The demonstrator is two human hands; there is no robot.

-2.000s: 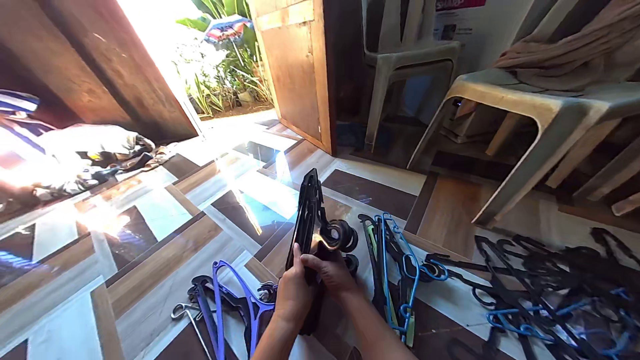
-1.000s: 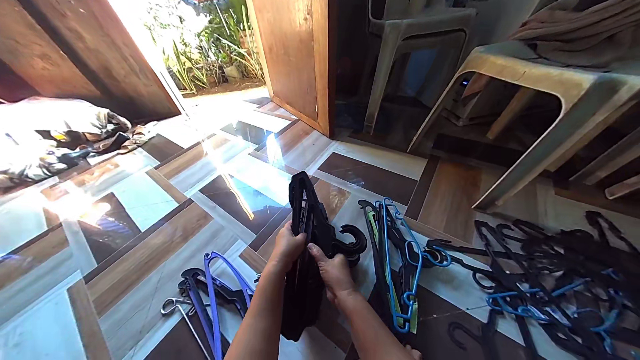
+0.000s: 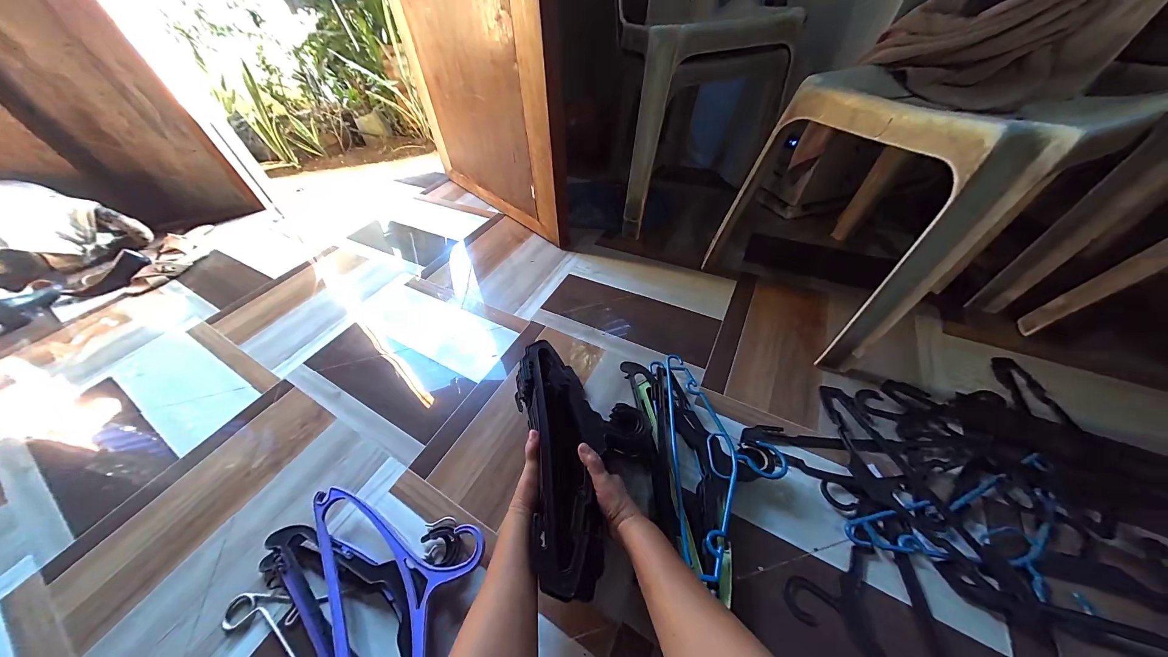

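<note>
A stack of black plastic hangers (image 3: 558, 465) is held upright between both hands, low in the middle of the view. My left hand (image 3: 526, 479) presses on its left side, and my right hand (image 3: 610, 488) grips its right side with the thumb on the near face. The hooks point right, toward a row of blue, green and black hangers (image 3: 721, 456) on the floor. Left of my left forearm lies a small group with a purple hanger (image 3: 333, 547), black hangers and a metal-wire one. A tangled heap of black and blue hangers (image 3: 967, 493) spreads at the right.
Plastic chairs (image 3: 922, 123) stand at the back right, one with a brown cloth (image 3: 985, 50) on its seat. A wooden door (image 3: 484, 100) stands ajar beside a sunlit doorway with plants (image 3: 310, 100). Crumpled clothes (image 3: 73, 242) lie on the patterned floor at the left.
The right hand has shifted from beside the hooks to the stack's side. The stack's hooks now lie closer to the blue and green row. Both hands have stayed on the stack.
</note>
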